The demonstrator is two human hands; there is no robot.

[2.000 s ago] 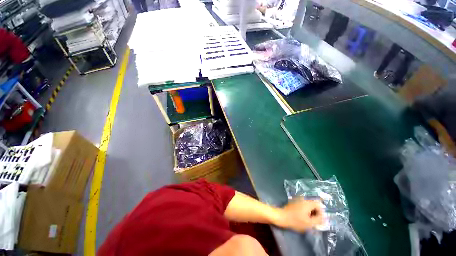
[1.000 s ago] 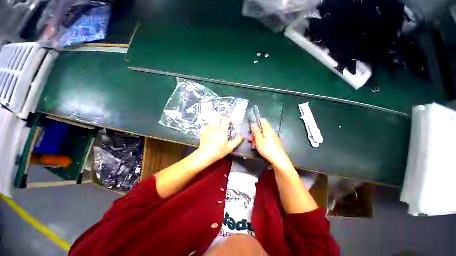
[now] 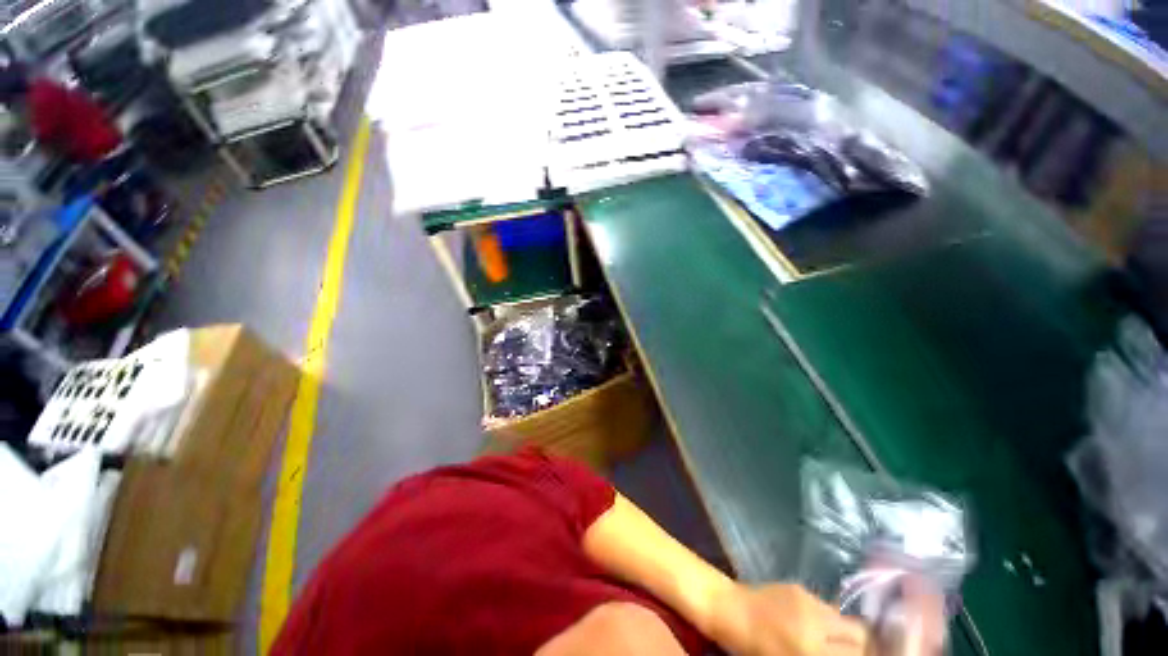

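A clear zip bag [image 3: 897, 519] with pale contents lies near the front edge of the green bench, at the lower right, smeared by motion. My left hand [image 3: 788, 623] reaches in at the bottom edge, its fingers at the near end of the bag. My right hand [image 3: 912, 613] is a blurred shape over the near part of the bag, cut off by the bottom edge. Whether the fingers grip the film is hidden by blur. A few tiny white bits [image 3: 1025, 566] lie on the green mat right of the bag.
White tray stacks [image 3: 480, 109] stand at the bench's far end, beside bags with blue and black contents [image 3: 820, 154]. Crumpled clear bags [image 3: 1134, 436] lie at the right. An open carton of dark filled bags [image 3: 557, 365] is below the bench. Cartons [image 3: 192, 513] stand across the yellow line.
The view has swung from facing the bench back to looking along it leftwards. The black heap and the white strip have left the picture. Both hands remain at the clear bag.
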